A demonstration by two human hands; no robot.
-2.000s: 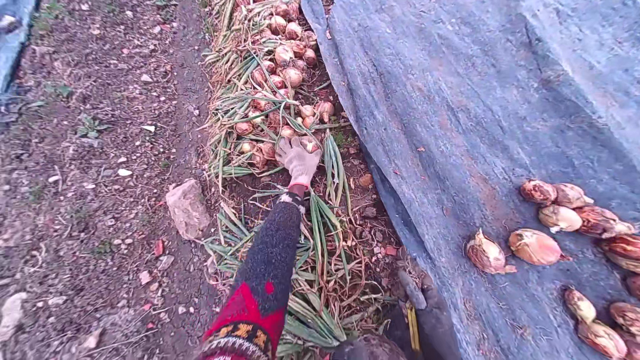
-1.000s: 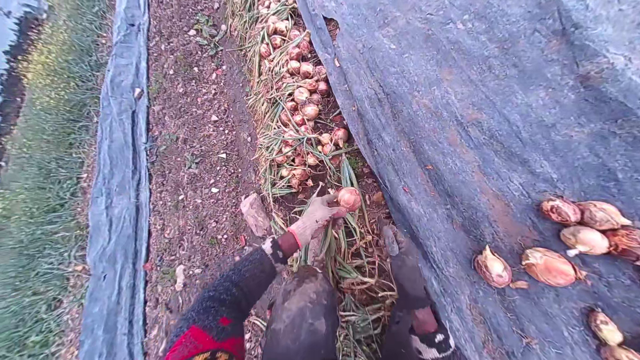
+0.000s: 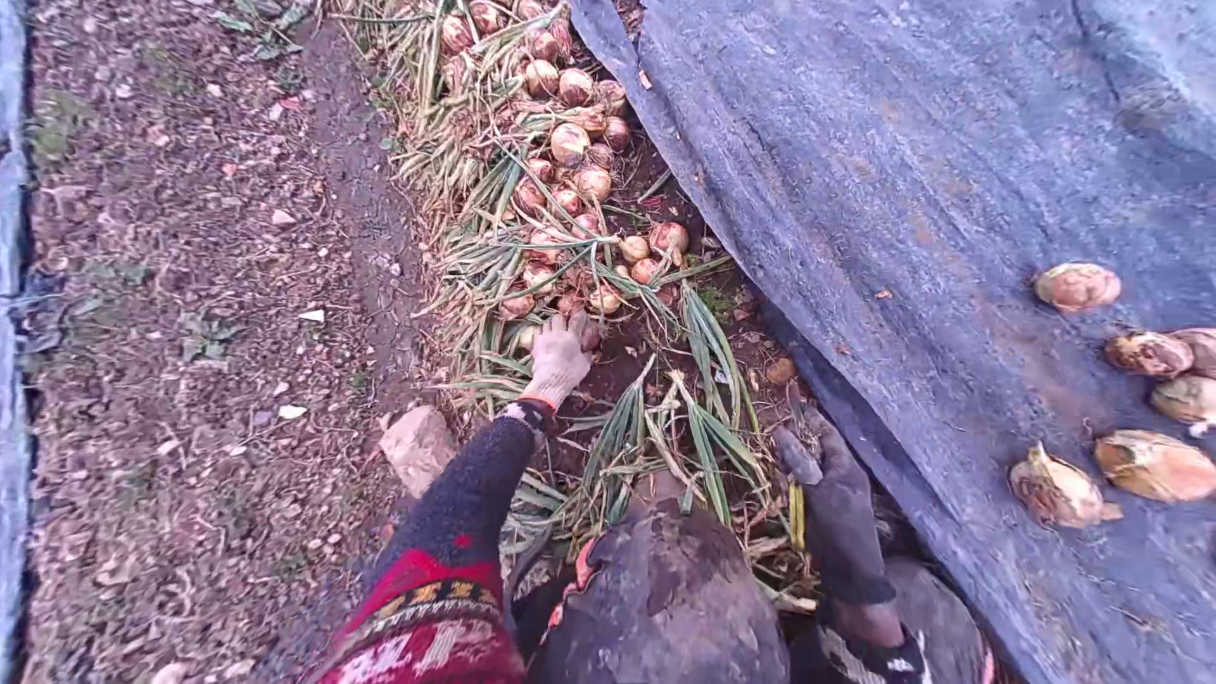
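My left hand (image 3: 559, 359), in a pale glove, reaches to the near end of a row of onions (image 3: 570, 144). Its fingers touch onions there and partly hide them; their grip is unclear. Long green and dry onion leaves (image 3: 622, 432) lie across the soil between my hands. My right hand (image 3: 836, 494), in a dark, dirty glove, is low beside the edge of the dark ground sheet. A narrow yellow thing (image 3: 796, 515) shows next to it, but whether the hand holds it cannot be told. Several loose onions (image 3: 1154, 465) rest on the sheet at the right.
The dark ground sheet (image 3: 855, 237) covers the right side, its edge running diagonally beside the row. A stone (image 3: 418, 448) lies left of my left forearm. My knee (image 3: 665, 589) is at the bottom centre. Bare soil with small stones and another sheet's edge (image 3: 11, 380) are at the left.
One second ago my left hand held an onion near my knees; now it is forward at the row, without that onion. Another onion shows on the sheet at the right. The view has shifted.
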